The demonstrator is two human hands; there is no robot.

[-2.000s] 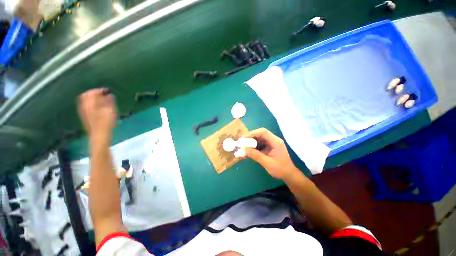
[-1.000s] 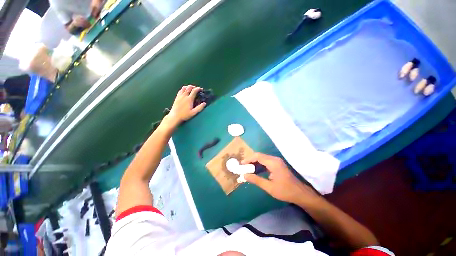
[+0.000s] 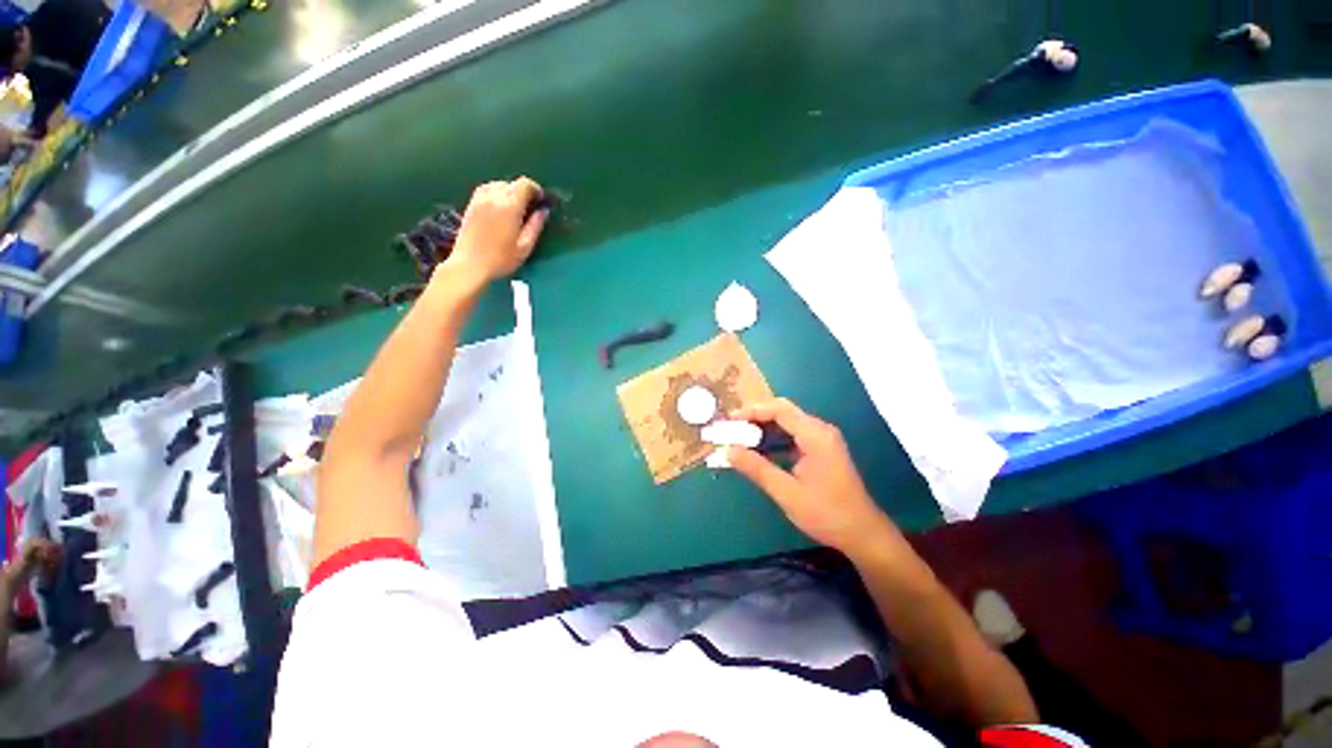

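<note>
My right hand (image 3: 796, 465) holds a hip-and-thigh part (image 3: 735, 434) with pale stubs between thumb and fingers, over the lower right of the stained brown cardboard pad (image 3: 657, 450). A small white disc (image 3: 697, 405) sits on the pad. My left hand (image 3: 501, 227) is at the near edge of the dark green belt, fingers curled, at a pile of black leg parts (image 3: 428, 237). Dark pieces show at its fingertips; whether it grips one is unclear. One black leg part (image 3: 637, 342) lies above the pad. A white teardrop-shaped item (image 3: 736, 307) lies beside the pad's top corner.
A blue tray (image 3: 1125, 439) with a white liner (image 3: 877, 314) is at right, holding several hip-and-thigh parts (image 3: 1252, 338). A leg subassembly (image 3: 1055, 57) lies on the belt. A white sheet (image 3: 490, 439) and dark divider bar (image 3: 251, 497) are at left. A person's hand shows far left.
Over two seconds, my left hand went from the far left to the black leg pile. In the last second, the pile came to show left of it. My right hand stays at the pad with its part.
</note>
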